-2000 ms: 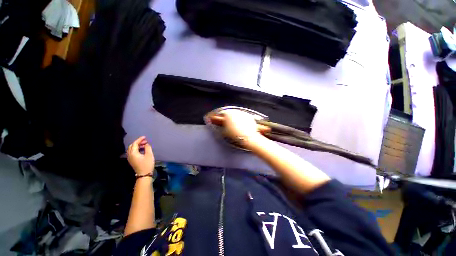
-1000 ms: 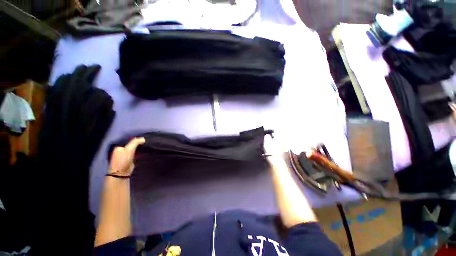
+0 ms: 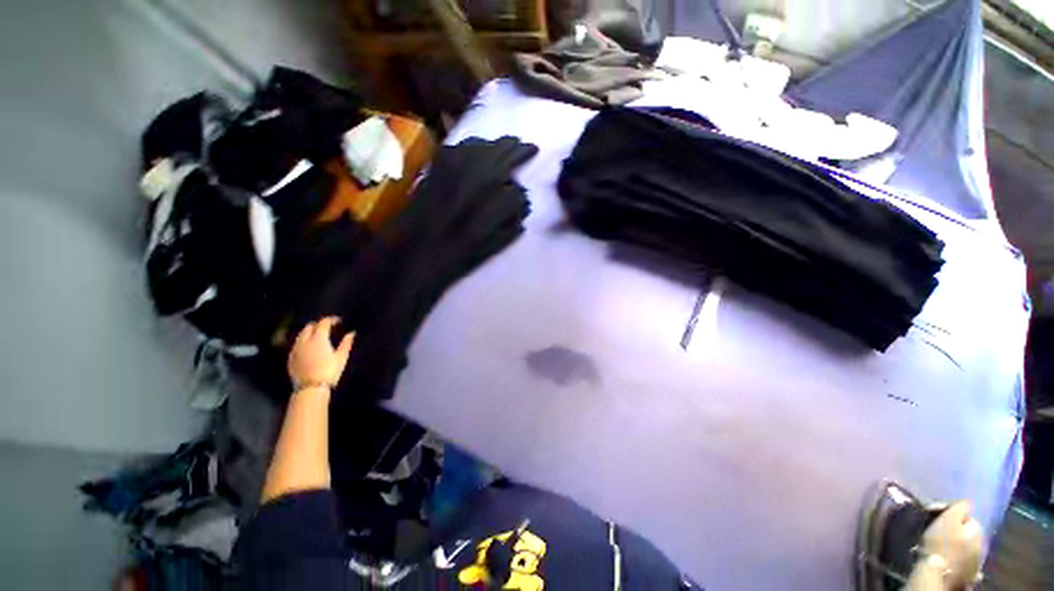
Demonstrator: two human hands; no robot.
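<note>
My left hand (image 3: 320,353) is at the near left edge of the unpressed pile (image 3: 445,237), thumb and fingers against the black cloth; whether it pinches a piece cannot be told. My right hand (image 3: 955,540) is closed on the handle of the steam iron (image 3: 888,533) at the lower right, partly covering it. The iron stands on the lilac table cover (image 3: 693,450). The thick pressed stack (image 3: 751,219) of black pieces lies at the far side of the table. The thin marking strip (image 3: 699,313) runs out from its near side.
A damp-looking dark patch (image 3: 563,366) marks the cover. White pieces (image 3: 722,98) and a crumpled grey cloth (image 3: 584,72) lie behind the stack. Clothes (image 3: 208,248) are heaped at the left beyond the pile. The lilac cover rises to a peak at the far right.
The view has turned left. The black piece that both hands held is gone from the near table. My left hand has moved to the unpressed pile, my right hand onto the iron.
</note>
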